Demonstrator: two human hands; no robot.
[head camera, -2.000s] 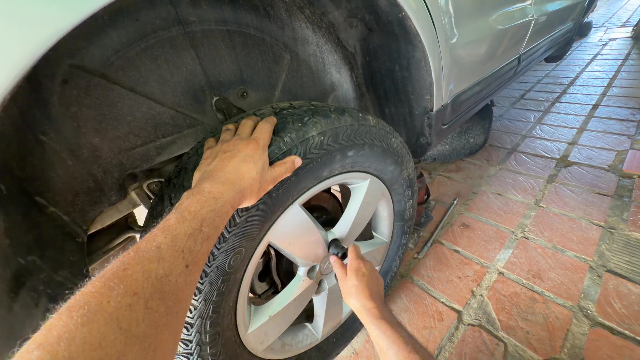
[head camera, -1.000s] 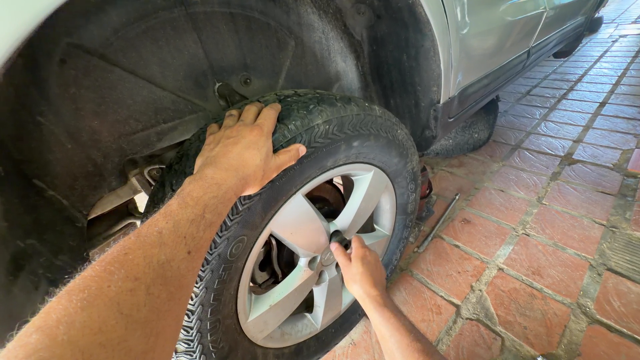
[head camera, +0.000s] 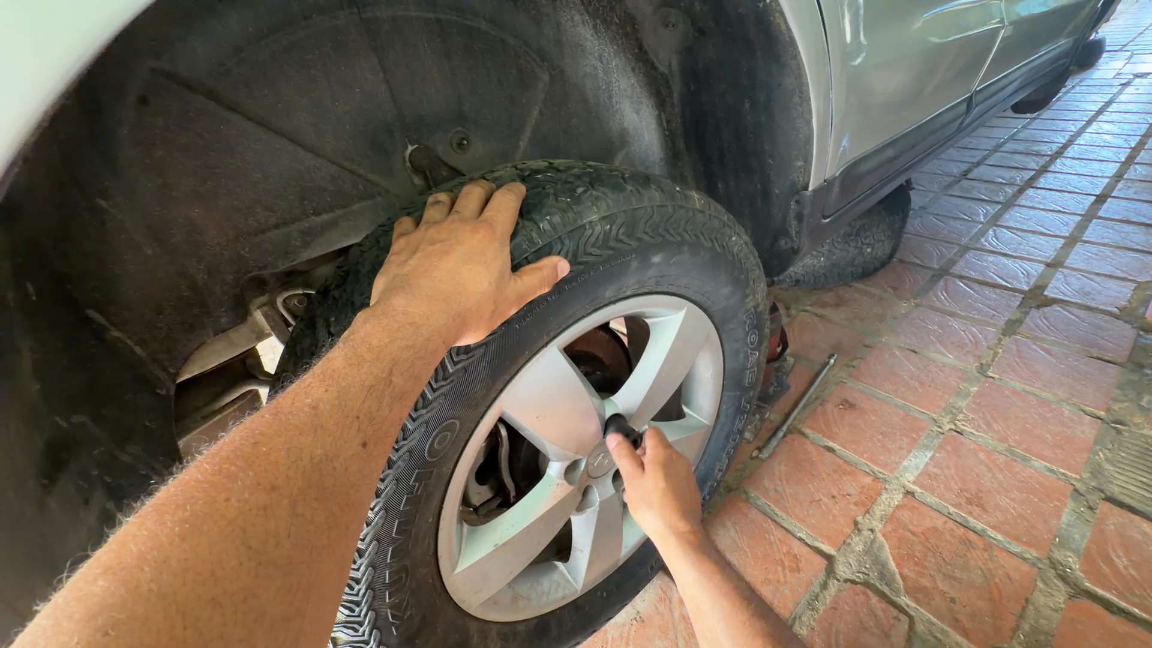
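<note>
My left hand (head camera: 459, 261) rests spread on the top tread and shoulder of a car tire (head camera: 657, 225), its palm down. The tire is on a silver five-spoke alloy wheel (head camera: 549, 405) under the car's fender. At the wheel's hub, my right hand (head camera: 657, 477) pinches a short black cylindrical socket (head camera: 623, 430) between thumb and fingers, at one of the lug holes beside the center cap. The socket's far end is hidden in the wheel. Through the spokes, the brake parts (head camera: 504, 468) show in part.
A long metal bar (head camera: 796, 405) lies on the terracotta tile floor (head camera: 954, 540) right of the wheel, near a red object (head camera: 776, 337) partly behind the tire. Another tire (head camera: 846, 243) lies beneath the car's sill. The dark wheel-well liner (head camera: 297, 117) arches above my left hand.
</note>
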